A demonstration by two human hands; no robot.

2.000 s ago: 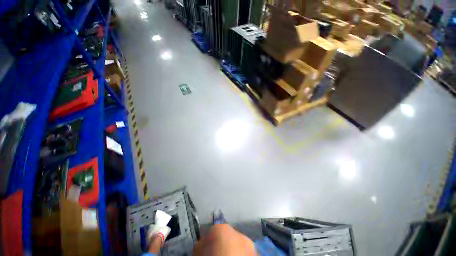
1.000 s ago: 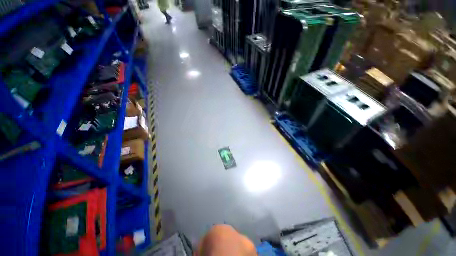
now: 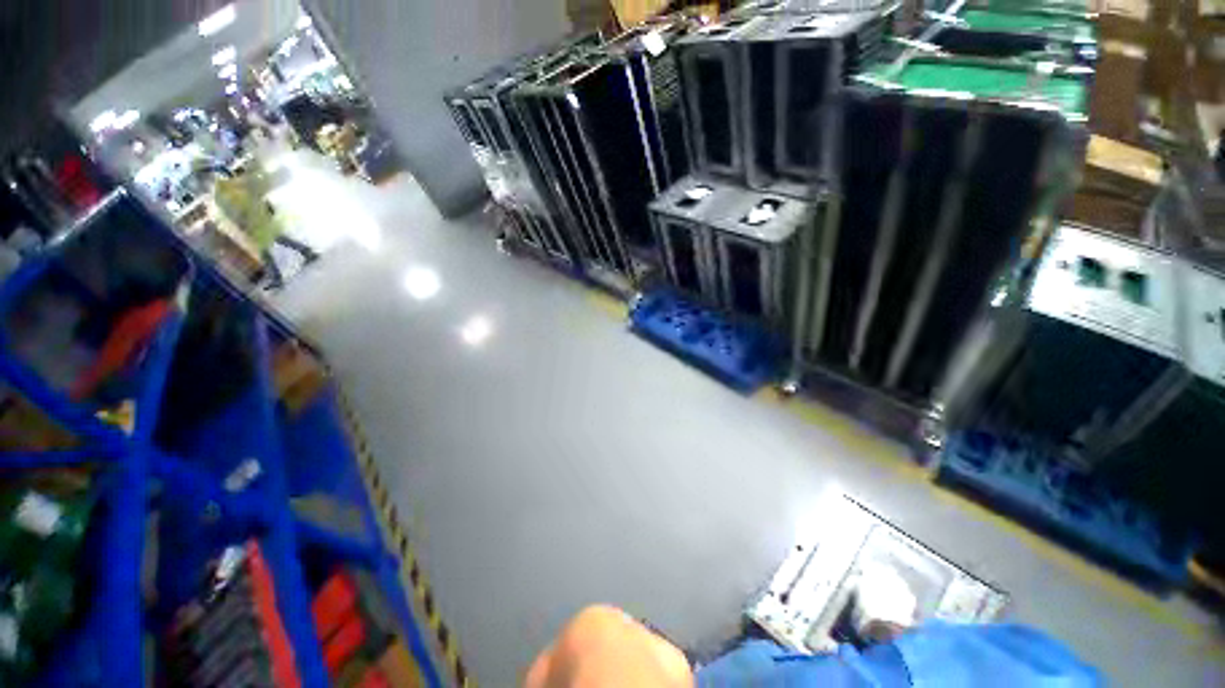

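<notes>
A grey PCB magazine rack is at the bottom, right of centre, its metal end plate facing up and its lower part cut off by the frame edge. My right hand, in a white glove below a blue sleeve, is at the opening in this plate and grips the rack there. The fingers are blurred and partly hidden. My left hand is out of the picture.
Blue shelving with red sheets and boards runs along the left. Stacked magazine racks on blue pallets line the right side, beside tall trolleys. The grey aisle runs between. A person is far ahead.
The view has moved up the aisle and now looks further ahead. The left rack and my gloved left hand have gone out of the picture. My right hand and sleeve now show at the right rack.
</notes>
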